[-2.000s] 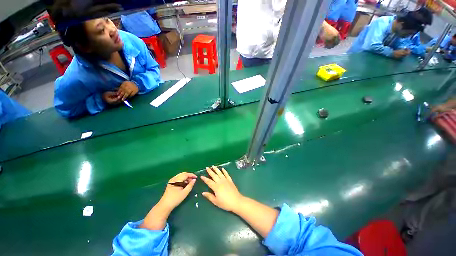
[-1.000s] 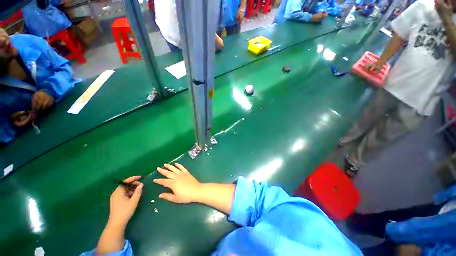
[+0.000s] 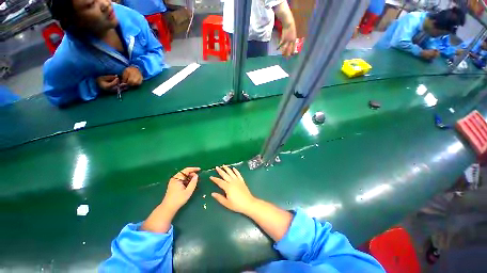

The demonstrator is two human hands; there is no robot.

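My left hand [image 3: 181, 187] is over the green bench [image 3: 133, 224], its thumb and fingers closed on a small dark part [image 3: 186, 180]; thin dark ends stick out past the fingers. My right hand [image 3: 234, 189] lies palm down beside it, fingers spread, with nothing seen in it. The hands are close but apart. A few tiny pale pieces [image 3: 204, 201] lie on the green surface between and below the hands.
A metal post [image 3: 288, 106] stands just beyond my right hand, with small shiny bits [image 3: 256, 162] at its foot. Beyond are round dark parts [image 3: 319, 117], a yellow bin [image 3: 355, 67], white sheets [image 3: 267, 74] and seated people. A red tray [image 3: 474, 131] and red stool [image 3: 395, 250] are at right.
The view swung right, then back left. My left hand still holds the dark part and my right hand stays flat. The red tray now lies at the right without the person's hand on it.
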